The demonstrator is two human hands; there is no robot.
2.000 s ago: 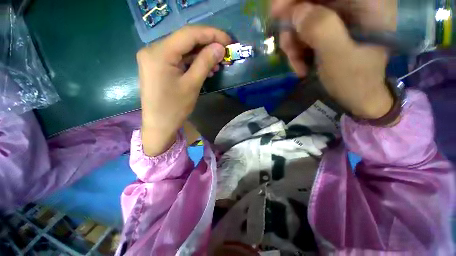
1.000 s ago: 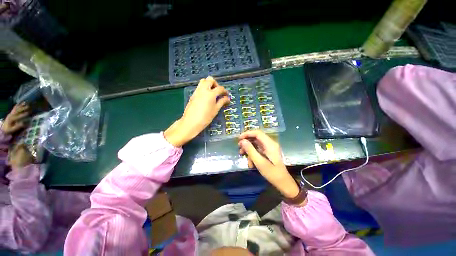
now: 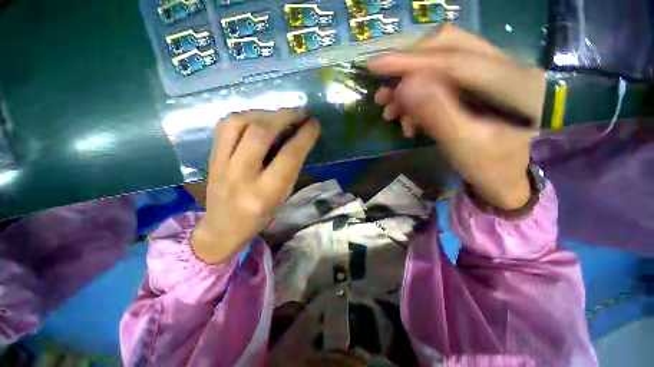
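Observation:
A clear blister tray (image 3: 215,80) at the top holds rows of small circuit boards (image 3: 248,48), several with yellow areas. A glossy clear sheet (image 3: 197,129) lies below it on the bench, with strong glare. My left hand (image 3: 254,175) rests over this sheet, fingers curled and thumb near the index finger. No board shows at its fingertips, and I cannot tell whether it holds anything. My right hand (image 3: 462,107), blurred, holds black tweezers (image 3: 496,109) like a pen. Their tips are near the sheet's right part, below the tray, and too blurred to show whether they grip anything.
A black flat pouch (image 3: 602,36) under clear film lies at the upper right. A yellow strip (image 3: 558,106) and a white cord (image 3: 618,107) are below it. The bench edge (image 3: 107,196) runs in front of me. A neighbour's pink sleeve (image 3: 68,226) is at the lower left.
The view is closer than one second ago. My left hand has left the tray for the sheet below it. My right hand has moved right and now visibly holds the tweezers.

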